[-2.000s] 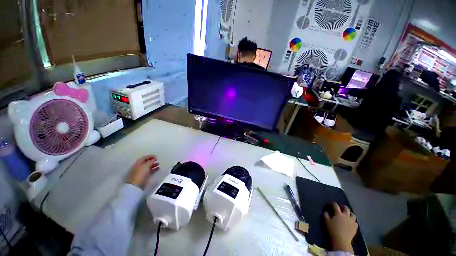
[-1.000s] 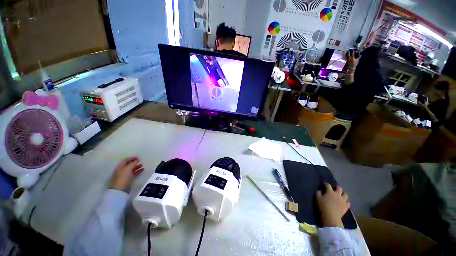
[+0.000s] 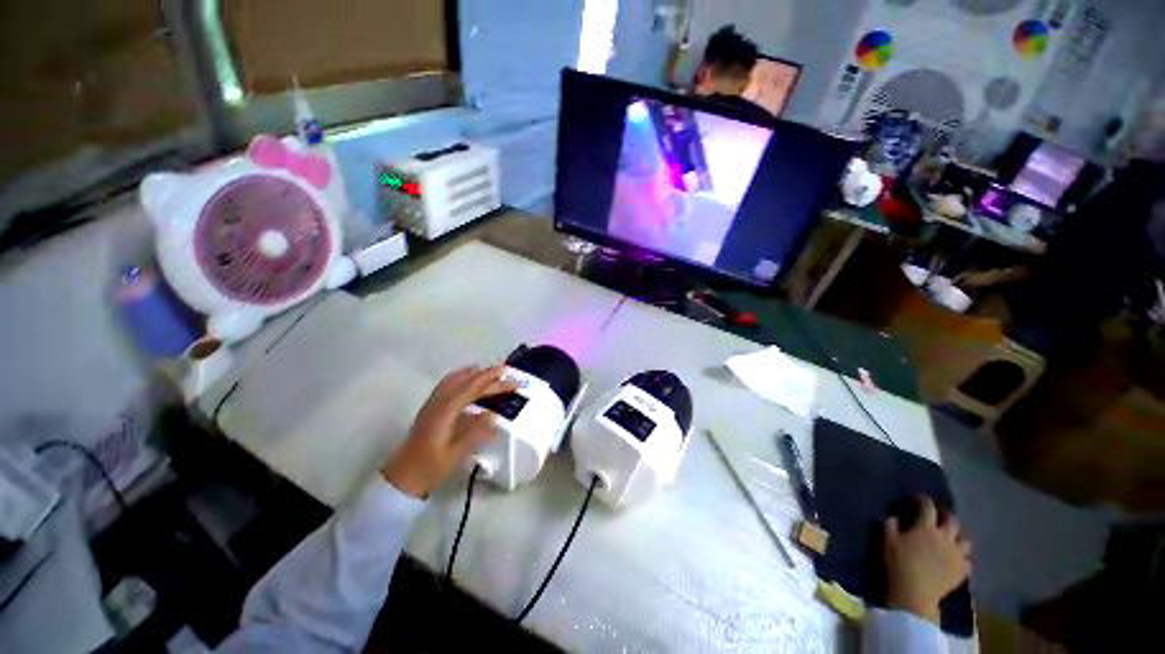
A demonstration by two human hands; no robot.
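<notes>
Two white security cameras with black heads lie side by side on the white bench. My left hand (image 3: 450, 428) rests on the left security camera (image 3: 524, 441), with fingers over its black label panel. The right security camera (image 3: 632, 441) is untouched. A thin black cable runs from each camera's base to the bench edge. My right hand (image 3: 925, 556) lies over a black computer mouse (image 3: 905, 515), mostly hidden, on the black mouse pad (image 3: 882, 498). The monitor (image 3: 696, 179) shows one bright picture with a pink glow.
A white fan (image 3: 256, 243) with a pink bow and a white power supply (image 3: 438, 188) stand at the back left. Crumpled white tissue (image 3: 774, 378), a pale rod (image 3: 750, 496), a dark pen (image 3: 797, 470) and a small tan block (image 3: 810, 537) lie right of the cameras. People sit behind.
My left hand has moved right onto the left camera. The monitor has gone from dark purple to a bright picture. The view has shifted. My right hand stays at the mouse.
</notes>
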